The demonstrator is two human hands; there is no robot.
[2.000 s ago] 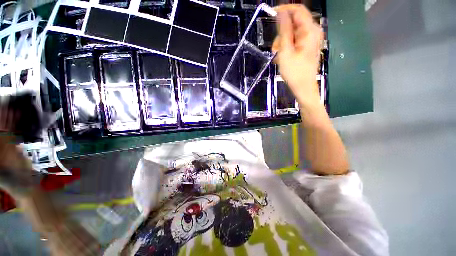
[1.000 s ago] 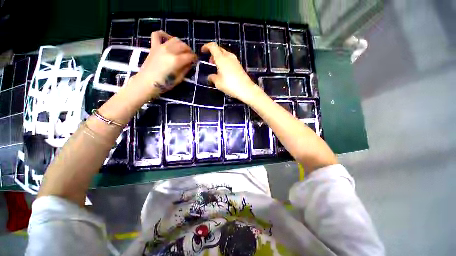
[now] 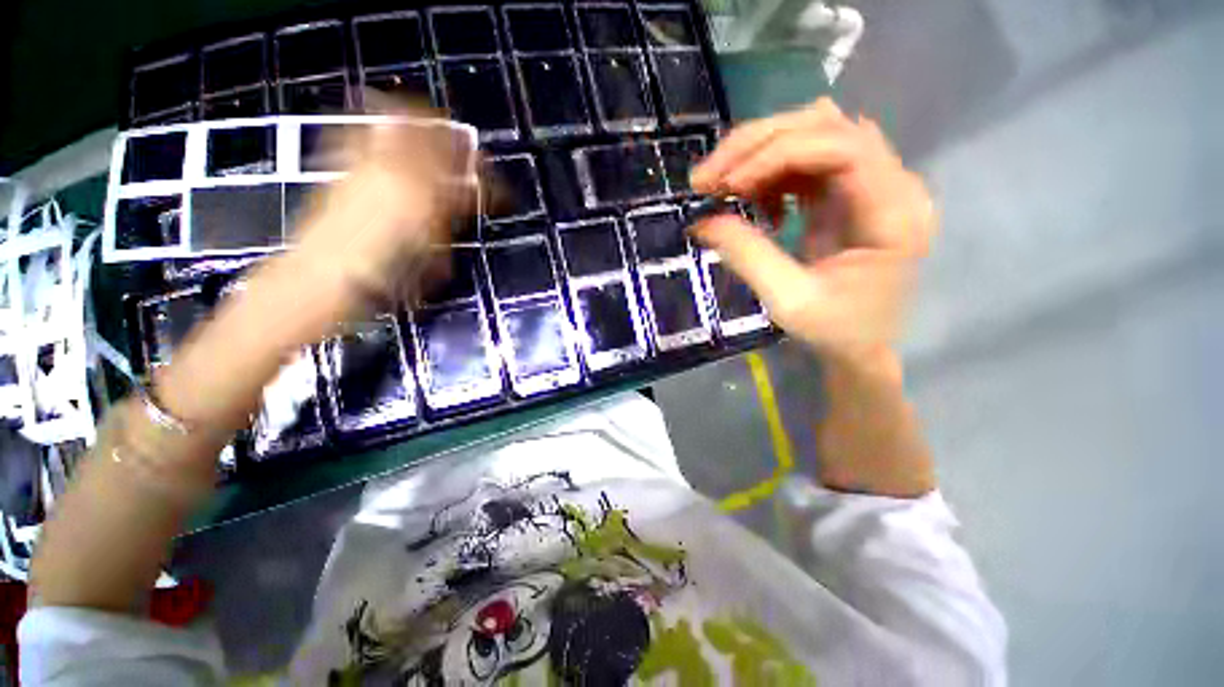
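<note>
My right hand [image 3: 839,235] is raised over the right end of the black tray [image 3: 558,195], thumb and fingertips pinching a thin dark piece [image 3: 705,208] seen nearly edge-on; it looks like a black adhesive pad. My left hand [image 3: 410,201] is motion-blurred at the right end of the die-cut sheet [image 3: 235,215]; whether it grips anything cannot be told. The sheet, a white lattice with black rectangles, lies across the tray's left part. Housings with shiny rims [image 3: 537,338] sit in the tray pockets, some sideways in the middle row.
A tangled white scrap pile [image 3: 47,336] is left of the tray. The green bench top [image 3: 792,101] shows behind the right hand. Below the bench are a red object [image 3: 181,600] and a yellow floor line [image 3: 772,430]. A white thing [image 3: 830,34] is at the top right.
Both hands were together at the sheet; my right hand has moved right, away from it, with the dark piece. My left hand remains over the sheet. The whole view has shifted.
</note>
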